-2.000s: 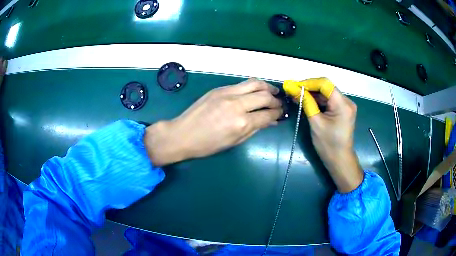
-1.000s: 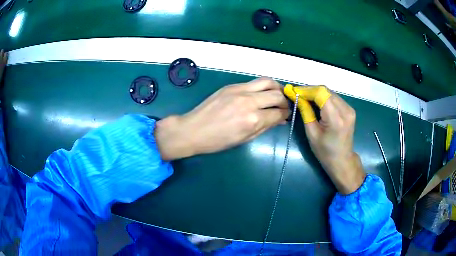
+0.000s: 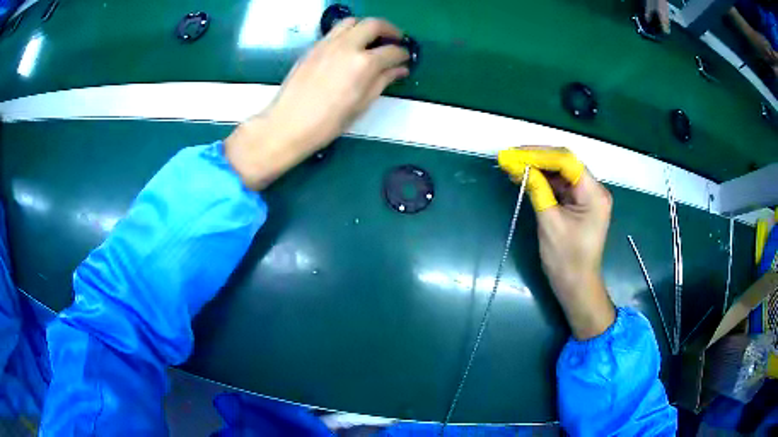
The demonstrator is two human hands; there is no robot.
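My left hand (image 3: 328,90), bare and slightly blurred, reaches over the white rail to the belt. Its fingertips close around the edge of a round black part (image 3: 412,55), partly hidden by the fingers. Another black part (image 3: 335,17) lies just beyond the knuckles. My right hand (image 3: 567,209), with yellow finger cots, pinches the top of a thin beaded silver stick (image 3: 495,286) that slants down to the bench's near edge. A round black part (image 3: 409,189) with silver dots lies flat on the bench between the hands. Another (image 3: 320,154) is mostly hidden under my left wrist.
Green belt (image 3: 503,81) beyond the white rail (image 3: 461,128) carries several black parts. Thin silver rods (image 3: 676,273) lie on the bench at right, near an open carton (image 3: 725,367). Another person's hand (image 3: 657,13) is at the top right, touching a dark part.
My left hand has left the spot beside my right hand and moved up and left over the belt. A black part now lies mid-bench. Belt parts have shifted left. My right hand still holds the stick.
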